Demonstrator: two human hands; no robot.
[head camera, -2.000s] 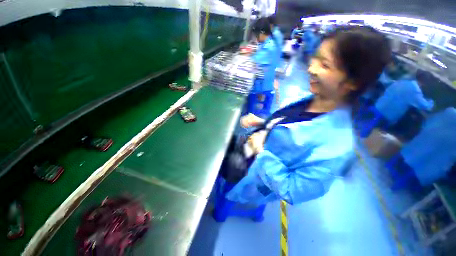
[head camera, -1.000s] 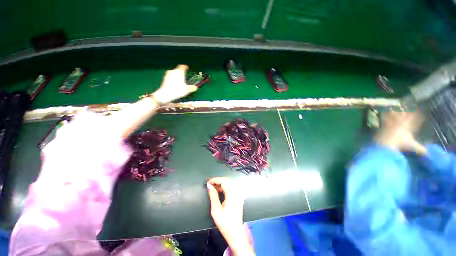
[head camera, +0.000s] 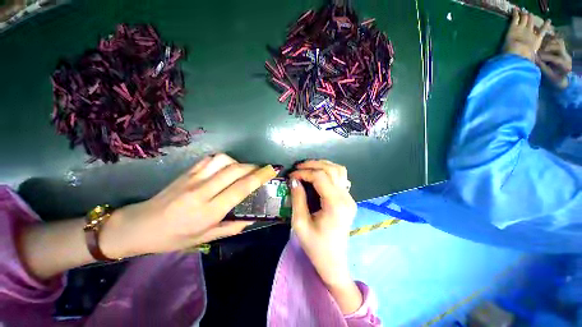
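Note:
A phone housing (head camera: 263, 201) with a silver-grey shield and green board lies sideways between my hands, just beyond the bench's near edge. My left hand (head camera: 191, 201) holds it from the left, fingers along its far edge and thumb below. My right hand (head camera: 323, 207) is at its right end with thumb and index finger close together at the rim; whether a small piece is between them cannot be seen. The left pile of dark red strip pieces (head camera: 121, 96) and the right pile of pink and black pieces (head camera: 335, 70) lie beyond my hands.
The dark green bench (head camera: 223, 83) bears both piles. A neighbouring worker's blue sleeve (head camera: 494, 115) and hands (head camera: 528, 38) are at the right. The worn whitish strip (head camera: 29, 11) shows at the top left corner. A blue floor with yellow tape lies below right.
My left hand has come back from the belt and now holds a housing. My right hand has joined it there. The view has moved closer over the piles.

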